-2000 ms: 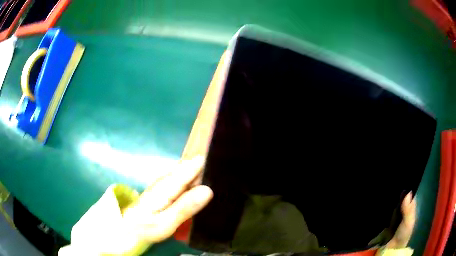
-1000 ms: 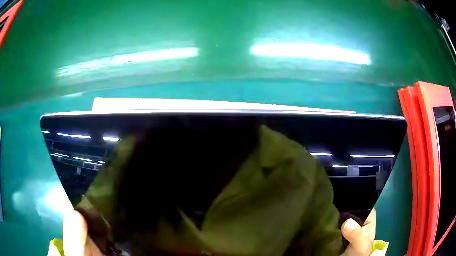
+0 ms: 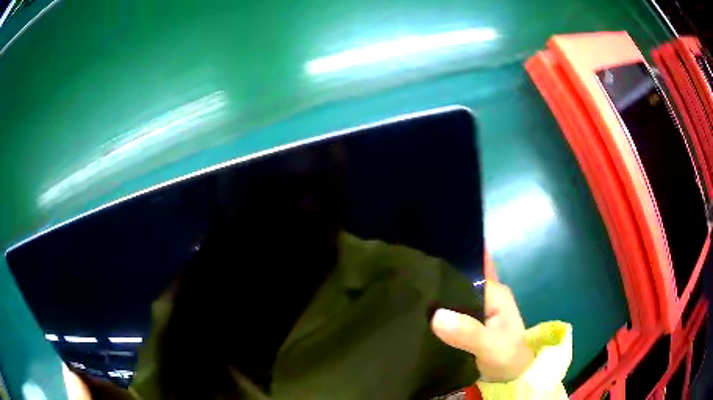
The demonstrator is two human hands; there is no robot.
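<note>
A laptop screen assembly (image 3: 258, 258) with a glossy black front faces me, tilted, and mirrors a figure in olive clothing. My right hand (image 3: 492, 336) grips its right edge, thumb on the front, the other fingers mostly hidden behind. My left hand (image 3: 76, 384) shows only as a small part at the panel's lower left edge; the rest is hidden or cut off by the frame. A bit of red-orange shows behind the panel's right edge, by my right hand. The panel's lower edge is cut off by the frame.
Red-orange foam trays (image 3: 618, 195) are stacked at the right, with a dark screen (image 3: 637, 94) in the top one. More red-orange trays (image 3: 692, 86) stand farther right and at the lower right. The shiny green bench (image 3: 258, 39) lies beneath and behind the panel.
The view has turned right since one second ago, so more of the trays shows. The panel sits farther left and slanted. The pale strip behind its top edge no longer shows. The blue dispenser has left view.
</note>
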